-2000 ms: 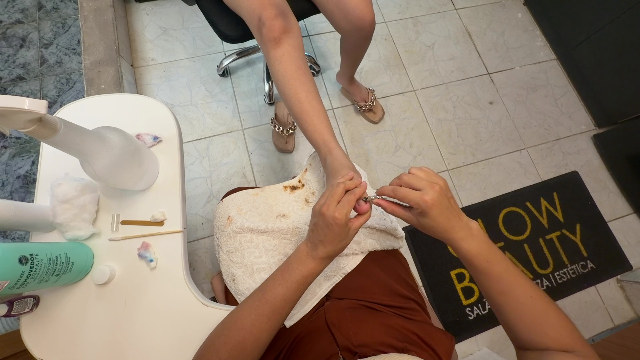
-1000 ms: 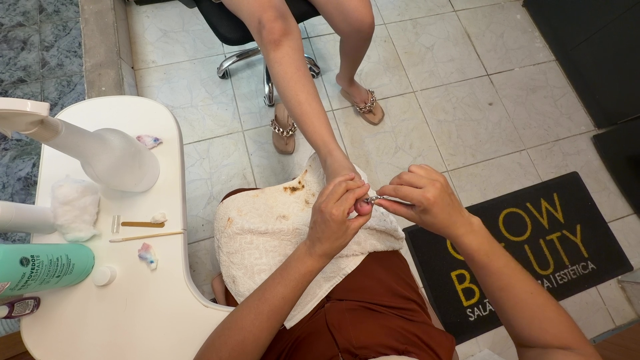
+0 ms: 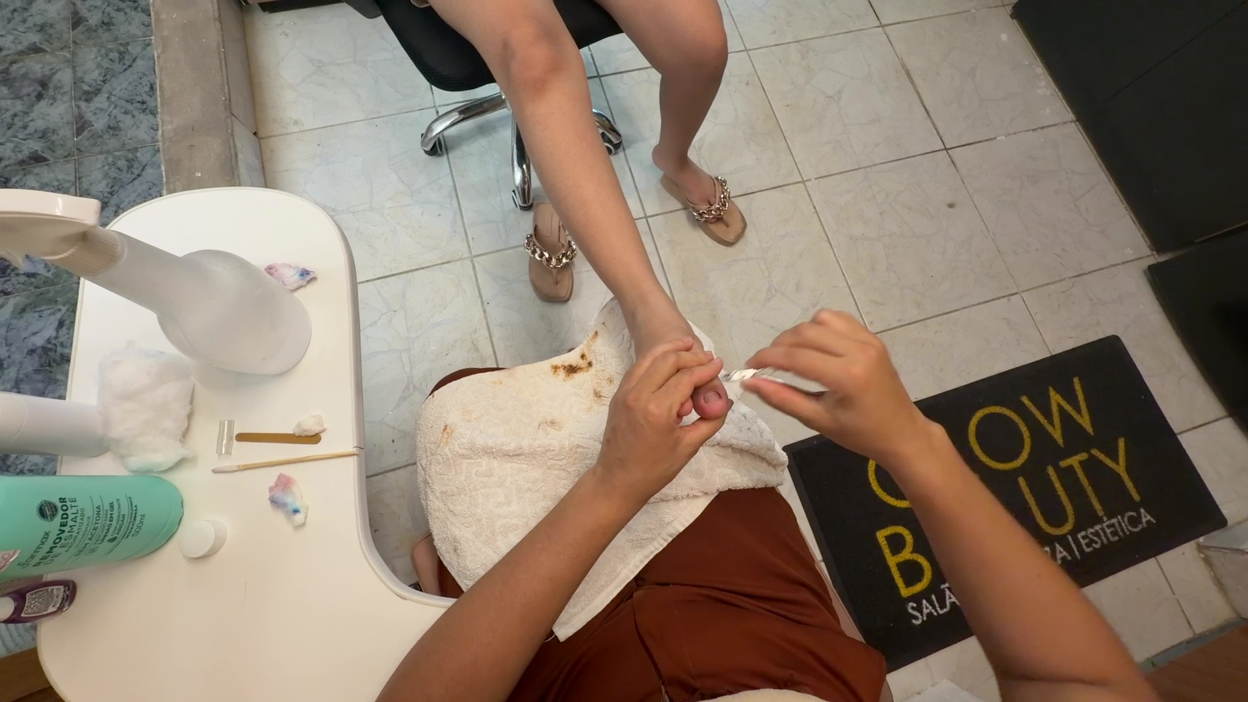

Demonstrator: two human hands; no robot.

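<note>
Another person's bare foot rests on a stained white towel spread over my lap. Around its toes is closed my left hand, with the big toe showing below the fingers. Just to the right, my right hand pinches a small shiny metal tool, its tip at the smaller toes. The tool looks like a cuticle nipper, but fingers hide much of it and its exact kind cannot be told.
At left, a white table holds a spray bottle, cotton, a wooden stick, a small file and a green nail polish remover bottle. A black mat with lettering and a sandal lie on the floor.
My right hand has turned and opened out somewhat, with the metal tool now by the smaller toes instead of at the big toe. The big toe is more exposed.
</note>
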